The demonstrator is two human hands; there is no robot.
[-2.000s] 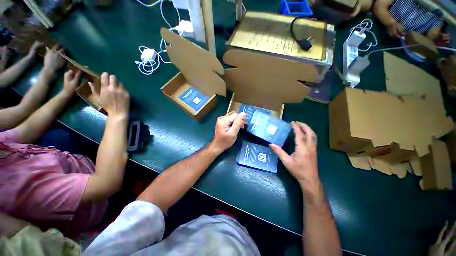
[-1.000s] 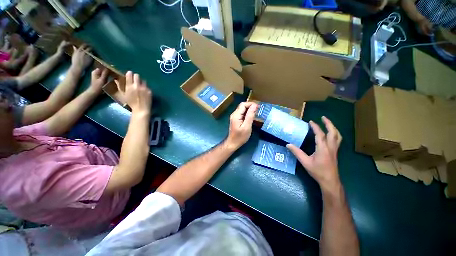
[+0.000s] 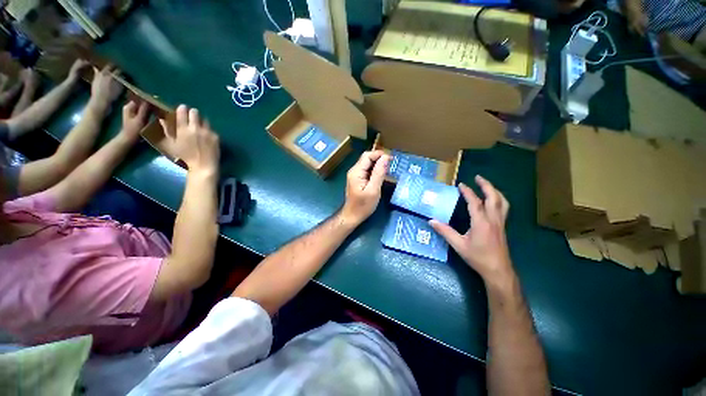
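My left hand (image 3: 365, 184) has its thumb and fingertips closed at the left edge of a blue card (image 3: 416, 167) over the front of an open brown mailer box (image 3: 450, 168). My right hand (image 3: 481, 228) is curved round the right end of a second blue card (image 3: 426, 196), thumb at its lower corner and fingers at its upper corner. This card is raised and slightly tilted. Another blue card (image 3: 415, 236) lies flat on the bench below it. The box's lid (image 3: 433, 104) stands up behind. The left fingertips' exact grip is partly hidden.
A second open box (image 3: 288, 131) with a blue card stands left. Folded brown boxes (image 3: 604, 178) are piled right. A metal machine (image 3: 464, 39) and power strip (image 3: 574, 77) are behind. A black device (image 3: 232, 201) lies left, near another person's hand (image 3: 193, 139) on brown cardboard.
The camera view has shifted. The raised card sits slightly flatter and more of the upper card in the box shows. Both hands keep nearly the same pose.
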